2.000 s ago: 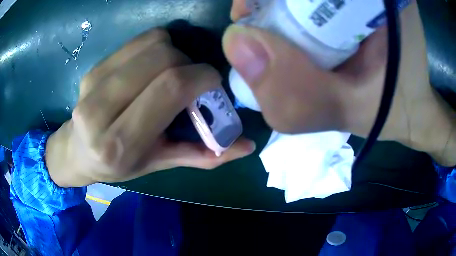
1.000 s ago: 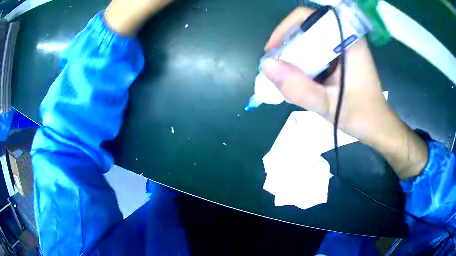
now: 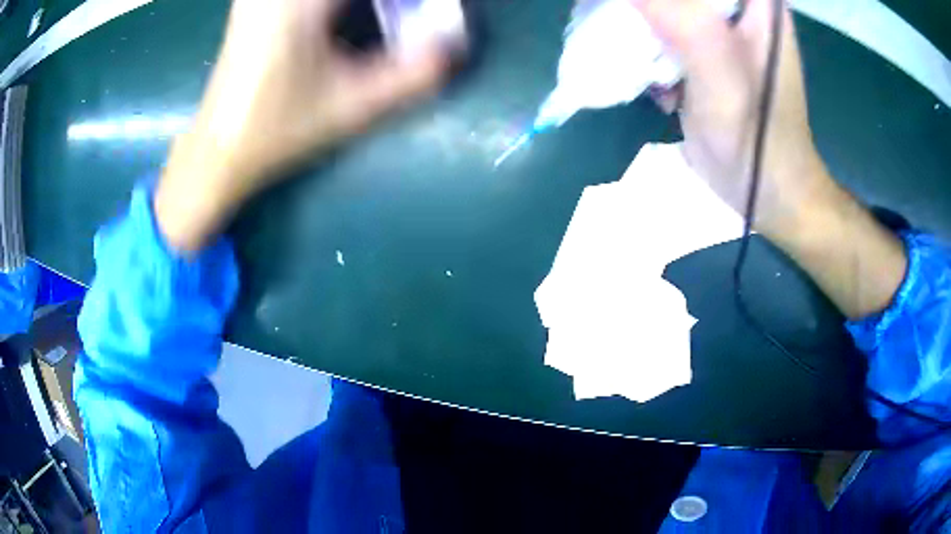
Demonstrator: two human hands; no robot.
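My left hand (image 3: 313, 99), blurred and cut off by the top edge, holds a pale plastic housing (image 3: 422, 26) between thumb and fingers. The housing is blurred and partly out of the picture. My right hand (image 3: 720, 104), at the upper right, holds the white dispensing syringe (image 3: 610, 57), whose rear is cut off by the top edge. Its thin bluish tip (image 3: 519, 144) points down and left above the bench, apart from the housing. White wiping paper (image 3: 620, 302) lies on the bench below my right hand.
The glossy dark green bench (image 3: 417, 313) has a curved front edge close to my body. A black cord (image 3: 742, 261) hangs from the right hand and runs over the bench to the right sleeve. Small whitish specks (image 3: 340, 258) lie on the surface.
Since a second ago my left hand has come back into view from the top, now with a housing in it. The right hand and syringe have moved slightly up in the picture.
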